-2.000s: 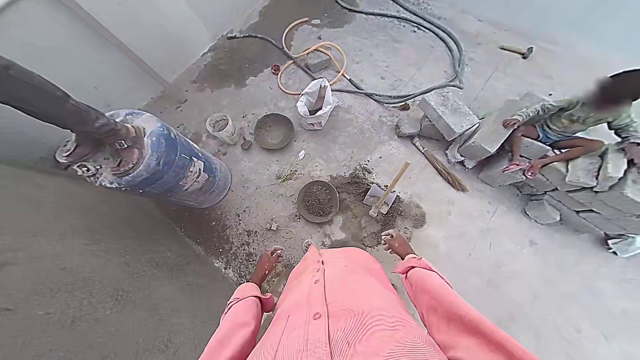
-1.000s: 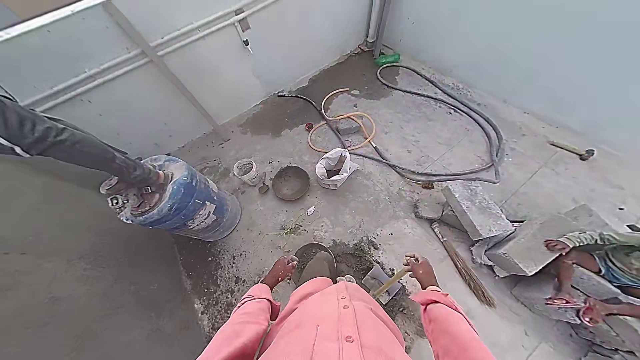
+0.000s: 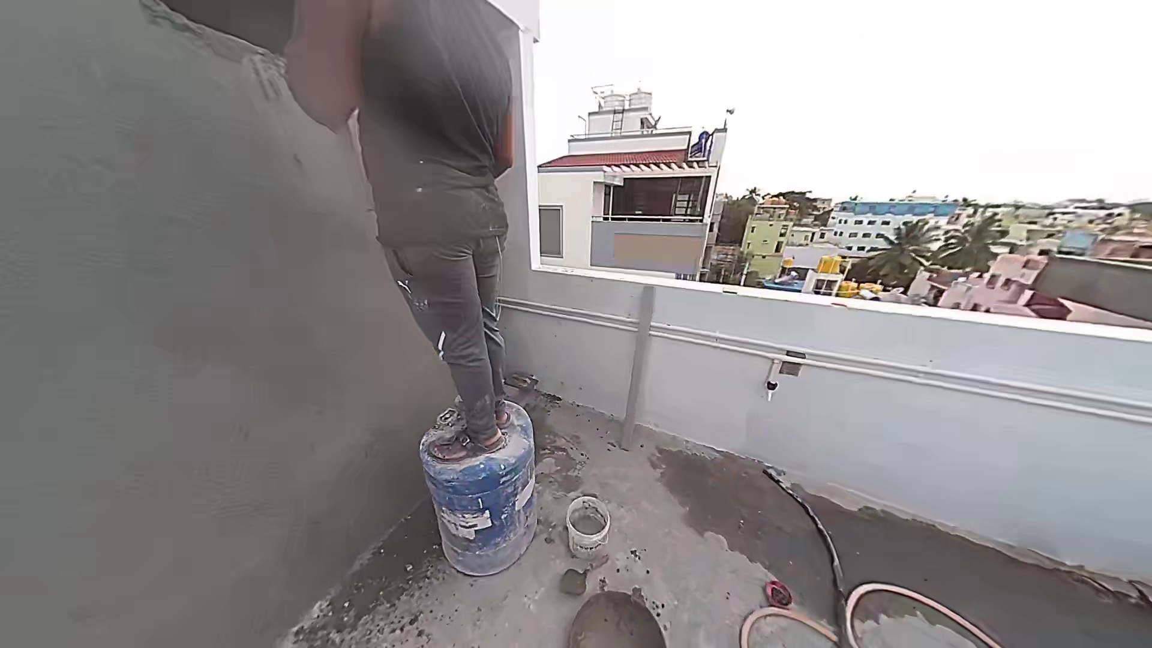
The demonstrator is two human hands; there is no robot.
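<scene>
Neither of my hands shows in this view; what they hold or touch is hidden. A co-worker in dark clothes [image 3: 441,171] stands on an upturned blue plastic drum [image 3: 486,504] beside the plastered wall. On the concrete floor right of the drum stands a white plastic bucket [image 3: 588,531] with some grey material in it. A small scoop-like tool [image 3: 573,581] lies just below the bucket. A round metal pan [image 3: 617,623] is cut off by the bottom edge.
The grey plastered wall [image 3: 198,360] fills the left side. A parapet [image 3: 864,360] with white pipes [image 3: 720,340] and a tap [image 3: 772,382] runs along the right. A black hose [image 3: 823,535] and a peach hose [image 3: 877,589] lie on the floor at bottom right.
The view has swung up and to the left. One second ago my right hand was at the wooden handle of a tool and my left hand was beside a pan; both are out of view now.
</scene>
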